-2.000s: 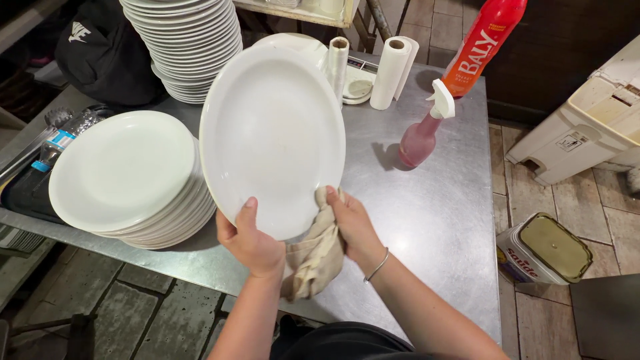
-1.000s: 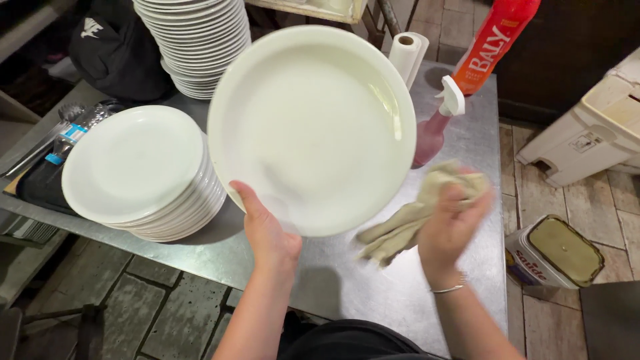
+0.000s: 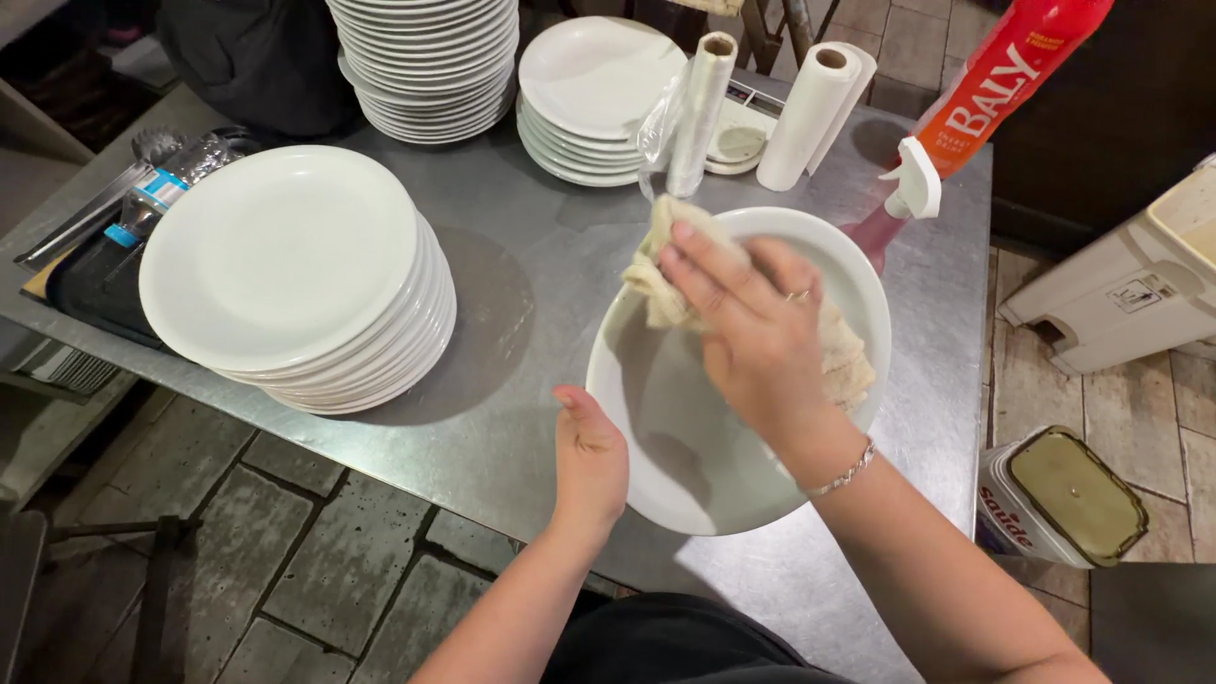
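A large white plate (image 3: 684, 475) is in front of me over the metal table, tilted. My left hand (image 3: 591, 461) is at its left rim, thumb up; its fingers are hidden behind the plate. With my right hand (image 3: 760, 323) I press a beige cloth (image 3: 679, 256) onto the plate's upper left part, and more of the cloth shows on the plate's right side. To the left stands a stack of large white plates (image 3: 285, 256). The pink spray bottle (image 3: 879, 228) is partly hidden behind the held plate's upper right rim.
On the metal table (image 3: 494, 380) are a tall plate stack (image 3: 427, 66), a shorter one (image 3: 598, 85), a roll of plastic film (image 3: 703, 114), a white paper roll (image 3: 807, 119), a red bottle (image 3: 1007, 85) and a dark tray (image 3: 95, 294). A lidded bucket (image 3: 1073, 494) and a bin (image 3: 1130, 275) stand right.
The held plate has come down and toward the right, revealing the shorter plate stack and film roll. My right hand has moved with the cloth from beside the plate onto its face.
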